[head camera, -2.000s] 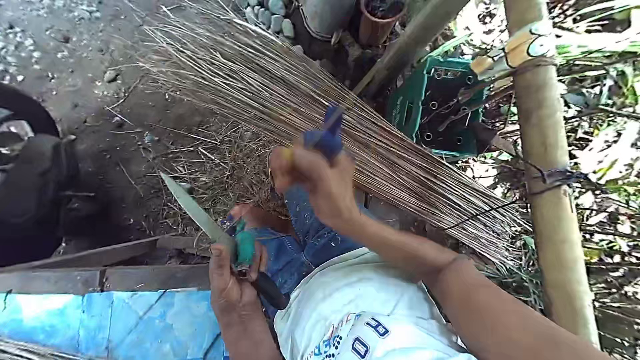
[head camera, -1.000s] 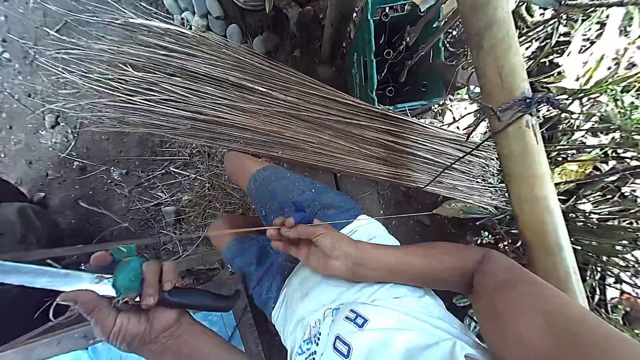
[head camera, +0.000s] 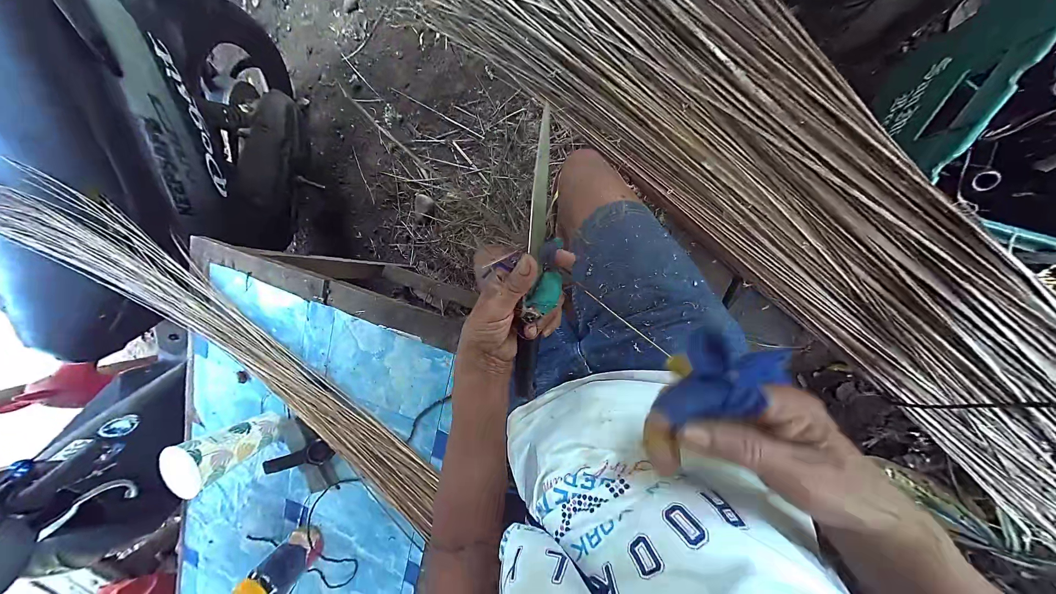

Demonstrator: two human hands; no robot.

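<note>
My left hand (head camera: pixel 516 301), with green cloth (head camera: pixel 545 290) wrapped about its fingers, grips a knife (head camera: pixel 539 186) whose blade points up and away from me. The dark handle hangs below the fist. My right hand (head camera: pixel 742 437), blurred, wears blue cloth (head camera: pixel 722 379) and a yellow wrap on its fingers. It pinches one end of a thin palm-leaf rib (head camera: pixel 623 319), which runs to the knife at my left hand. Past my knee lies a large bundle of such ribs (head camera: pixel 742 124). A smaller rib bundle (head camera: pixel 305 371) lies at the left.
A blue-patterned bench top (head camera: pixel 388 363) at the left bears a patterned cup (head camera: pixel 219 454), a dark cord and a blue-and-yellow object (head camera: pixel 285 565). Beyond it stands a motorbike (head camera: pixel 239 124). A green plastic crate (head camera: pixel 949 91) is at the upper right. Leaf scraps (head camera: pixel 478 177) litter the ground.
The view has swung left, showing the bench and motorbike. The blade, pointing left a second ago, now points up. My left hand is now nearer my knees, and my right hand is close to my shirt.
</note>
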